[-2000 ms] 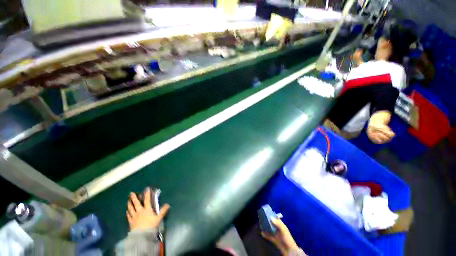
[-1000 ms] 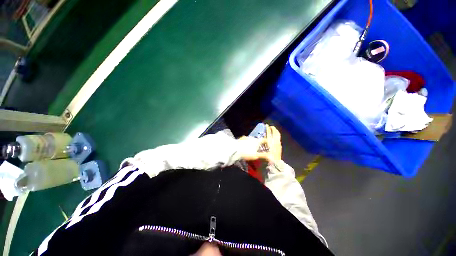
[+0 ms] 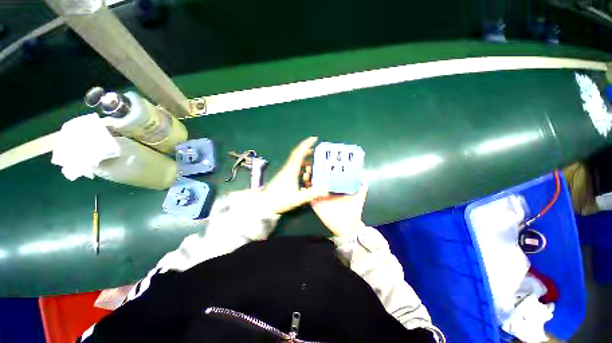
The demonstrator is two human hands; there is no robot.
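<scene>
A blue-grey socket adaptor (image 3: 339,167) is held above the green bench in front of me, its slotted face towards me. My right hand (image 3: 341,209) holds it from below, fingers partly hidden behind it. My left hand (image 3: 290,182) is at its left side, thumb and fingers against or very near its edge; contact is hard to tell. Two more adaptors, one upper (image 3: 195,157) and one lower (image 3: 187,198), lie at the left with their pin bosses up. A silver air blow gun (image 3: 256,170) lies between them and my left hand.
A dispenser bottle (image 3: 151,122) and a second bottle (image 3: 137,161) under a white cloth (image 3: 84,146) lie by the pale post (image 3: 127,53). A yellow pencil-like tool (image 3: 96,224) lies left. A blue tote (image 3: 574,268) stands right, a red tote (image 3: 67,321) lower left. The belt runs behind the rail (image 3: 349,80).
The view has swung back over the bench. My hands have come up from beside the blue tote to above the bench, with the adaptor's slotted face now showing.
</scene>
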